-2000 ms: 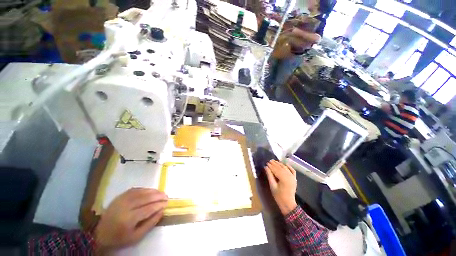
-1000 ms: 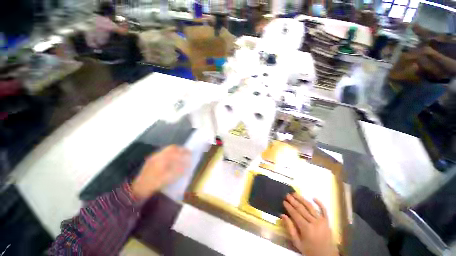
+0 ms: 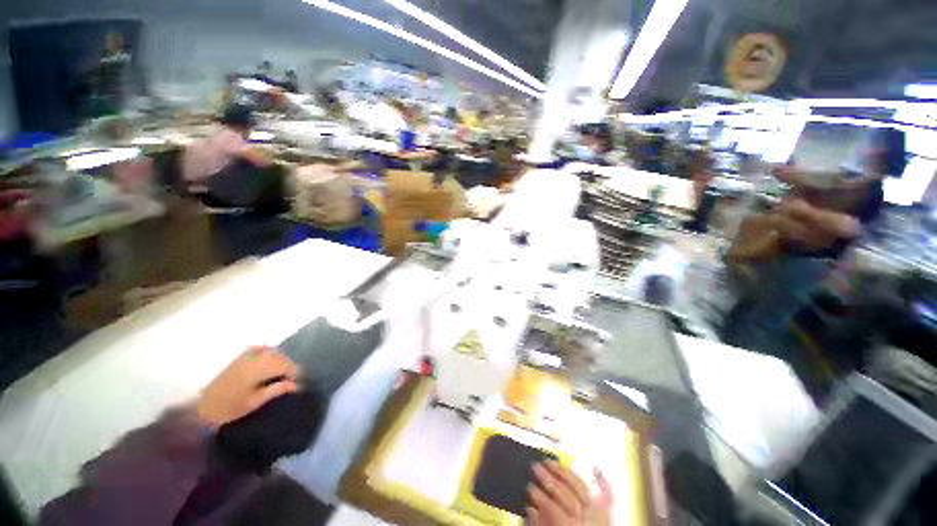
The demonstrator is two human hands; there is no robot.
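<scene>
The small black panel [image 3: 506,474] lies flat in the yellow-edged window of the sewing template [image 3: 419,491], below the white machine head [image 3: 475,344]. My right hand [image 3: 563,497] rests with its fingertips at the panel's right edge, cut off by the bottom edge of the picture. My left hand [image 3: 247,388] is left of the template, with its fingers curled on a larger black piece [image 3: 277,423]. The picture is blurred, so the exact grip is hard to see.
The amber flap [image 3: 536,396] stands behind the window. A white sheet [image 3: 360,413] lies left of the template. The control screen [image 3: 868,457] is at the lower right. Dark pieces [image 3: 699,491] lie right of the template. A person [image 3: 807,231] stands at the back right.
The black panel appeared in the template window between the two earlier frames. My left hand has moved left onto the larger black piece. The view has tilted up.
</scene>
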